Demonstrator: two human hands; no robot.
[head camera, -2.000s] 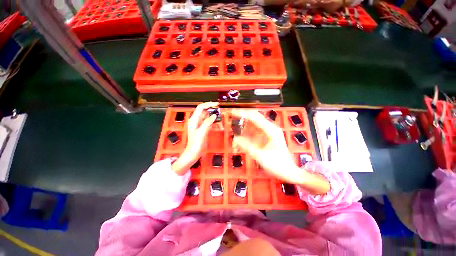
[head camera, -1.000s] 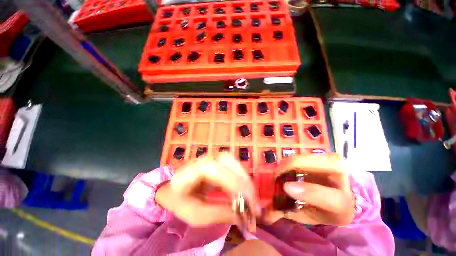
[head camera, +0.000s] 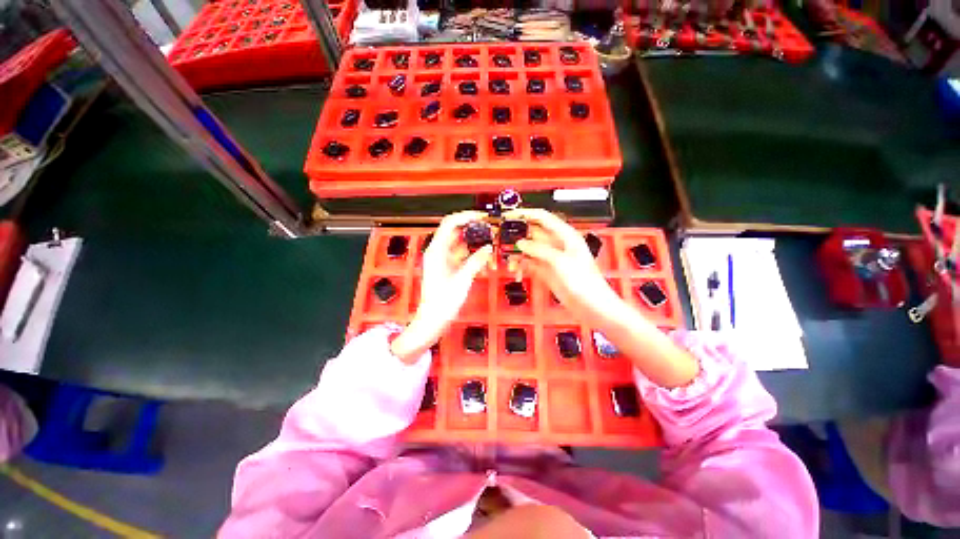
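Note:
My left hand (head camera: 453, 272) holds a small black watch unit (head camera: 477, 234) between its fingers. My right hand (head camera: 560, 260) holds a second black watch unit (head camera: 514, 231) right beside it. Both screens look dark. The hands are over the back edge of the near orange-red tray (head camera: 547, 428). The tray holds black units in its pockets, such as one near the front (head camera: 523, 398). A front pocket right of that unit is empty. My hands and forearms hide several pockets.
Beyond the hands is a stacked tray (head camera: 463, 185) of units, with a small shiny round piece (head camera: 510, 198) and a white label (head camera: 580, 195) at its front. Right are a paper sheet (head camera: 753, 300) and a red parts box (head camera: 863, 271). A metal upright (head camera: 174, 116) and clipboard (head camera: 40, 305) stand left.
One second ago both hands were low over the front of the near tray with units. Now they are at its back edge, holding two units side by side. The view has also shifted.

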